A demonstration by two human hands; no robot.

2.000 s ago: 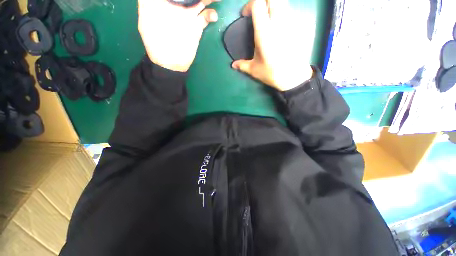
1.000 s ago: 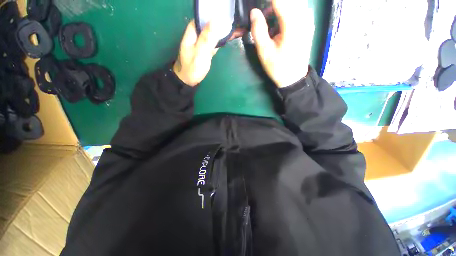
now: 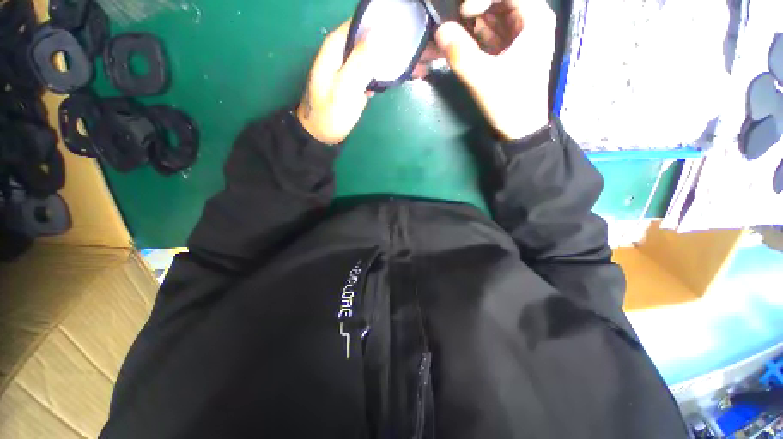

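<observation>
A cushion (image 3: 391, 43) with a black rim and a pale grey-white face is held up at the top centre, its upper edge close to the picture's top. My left hand (image 3: 336, 94) grips its left and lower side, thumb on the pale face. My right hand (image 3: 502, 64) is at its right side, fingers curled, with a dark piece between the fingers and the rim. That dark piece is partly hidden by the fingers, and I cannot tell whether it is a separate pad.
Black rings (image 3: 135, 64) lie on the green bench (image 3: 257, 51) at left, with more piled over a brown carton (image 3: 64, 317). At right are a blue-edged tray (image 3: 635, 155) of pale sheets, dark pads (image 3: 762, 96) on white paper and an open tan carton (image 3: 657, 283) below.
The dark pad first lay on the bench under my right hand. Both hands then came together at the cushion. Since then the cushion has tilted and shifted right, and my right hand has moved slightly right.
</observation>
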